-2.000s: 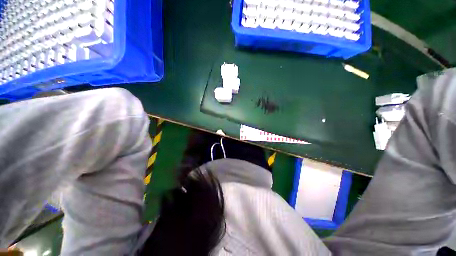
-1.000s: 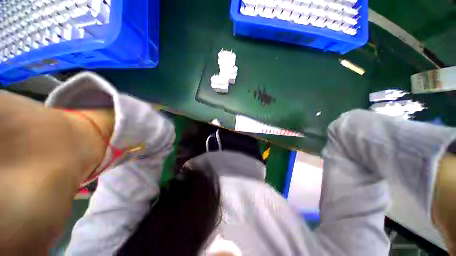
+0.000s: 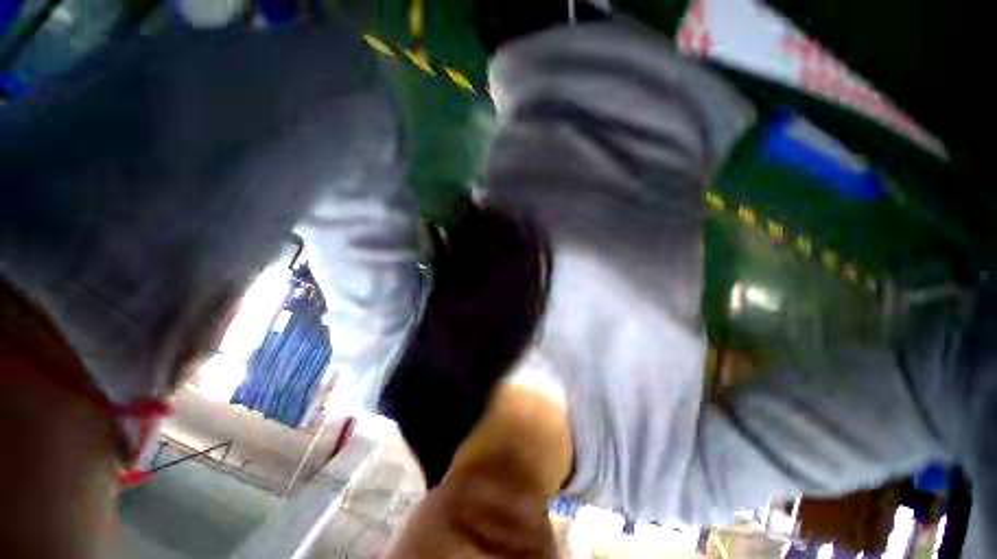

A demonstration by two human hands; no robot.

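The view is blurred and tilted, and mostly filled by my grey sleeves and top. Part of my left wrist or hand (image 3: 49, 464), with a red string round it, shows at the lower left edge; its fingers cannot be made out. My right sleeve reaches the right edge, and my right hand is not seen. The white strip with red arrows (image 3: 809, 68) lies along the dark bench edge at the upper right. No charger can be made out.
A blue-rimmed tray with pale contents (image 3: 820, 156) is below the bench edge at right. Yellow-black tape (image 3: 789, 239) crosses the green floor. Blue hanging cloth (image 3: 286, 366) and pale surfaces show at lower left. Dark hair hangs at the centre.
The view has swung sharply, so the large blue trays, the loose white units and most of the bench have left the picture. Both sleeves now appear in different places.
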